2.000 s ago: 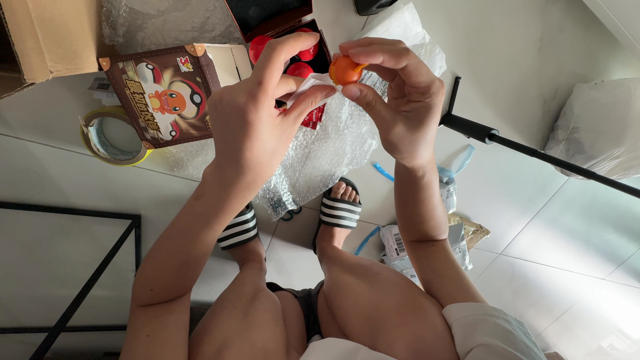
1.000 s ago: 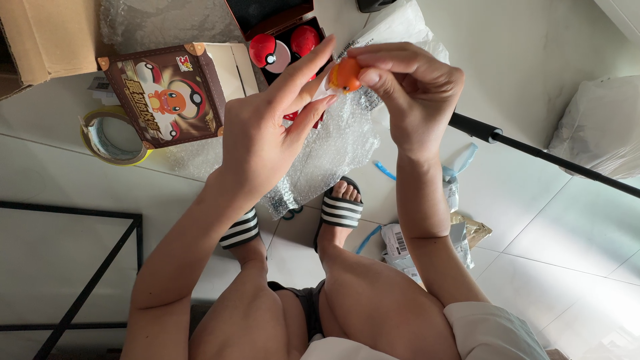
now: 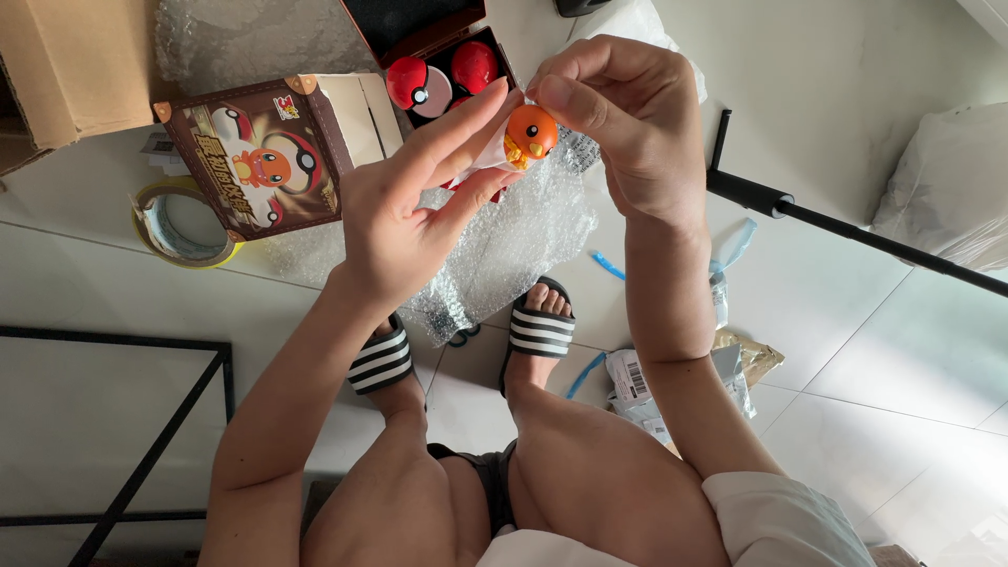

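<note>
A small orange Torchic figure [image 3: 530,135] with a yellow beak is held up between my hands, its face in view. My left hand [image 3: 421,185] holds a piece of white wrapping [image 3: 492,151] at the figure's left and lower side, between thumb and fingers. My right hand [image 3: 622,118] pinches at the top of the figure with thumb and forefinger; whether it grips the head or thin wrapping there is hard to tell. Behind them an open dark box [image 3: 425,31] holds red balls [image 3: 475,67], and an open red-and-white ball [image 3: 408,83] lies at its left side.
A brown printed carton [image 3: 268,165] lies at the left, over a roll of tape [image 3: 177,224]. A cardboard box [image 3: 79,63] stands at the upper left. Bubble wrap [image 3: 512,236] and scissors [image 3: 465,335] lie near my feet. A black pole [image 3: 890,244] crosses the right; plastic packets [image 3: 630,386] lie below.
The figure has turned so that its face and beak show, and it has come lower. My right hand has shifted to its top. My left fingers have closed in on the wrapping beside it.
</note>
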